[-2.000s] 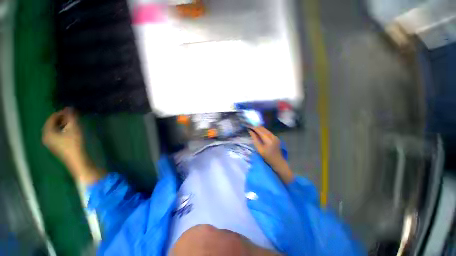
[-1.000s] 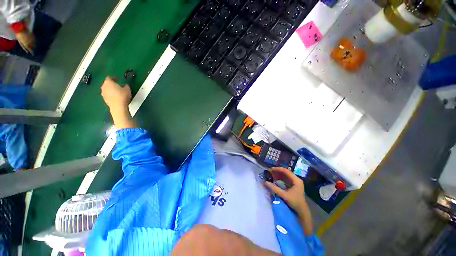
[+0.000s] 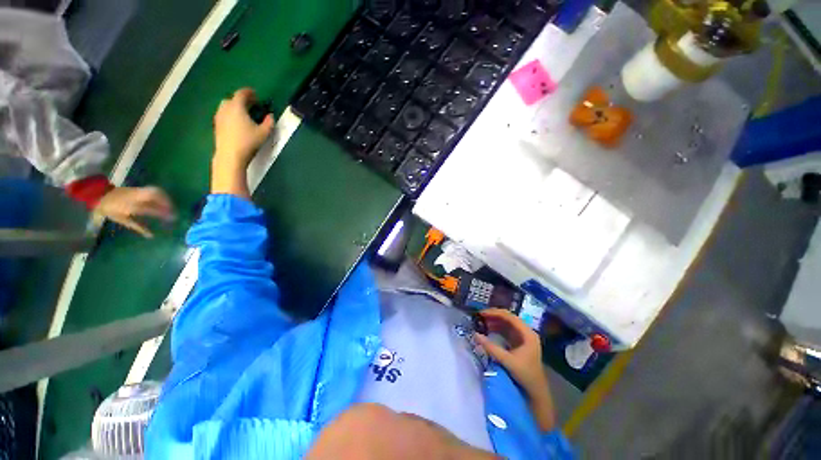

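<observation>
My left hand [image 3: 236,139] is over the green conveyor, its thumb and fingers around a small round black part [image 3: 259,111]. My right hand [image 3: 518,350] is near my body, in front of the machine, and holds another round black part [image 3: 479,323] between thumb and fingers. One more round black part [image 3: 301,42] lies on the belt beyond my left hand. A dark part [image 3: 230,39] lies near the far rail. The black blister tray [image 3: 413,117] lies between conveyor and machine.
An orange fixture [image 3: 600,117] sits on the grey plate [image 3: 657,153] beside the press head [image 3: 653,72]. The red button [image 3: 599,342] is at the machine's corner. Another person's hand [image 3: 135,208] reaches over the belt at left. A white fan [image 3: 126,420] is at lower left.
My left hand has moved farther along the belt and now has a black part between its fingers. The other person's hand has come in over the belt. My right hand still holds its part.
</observation>
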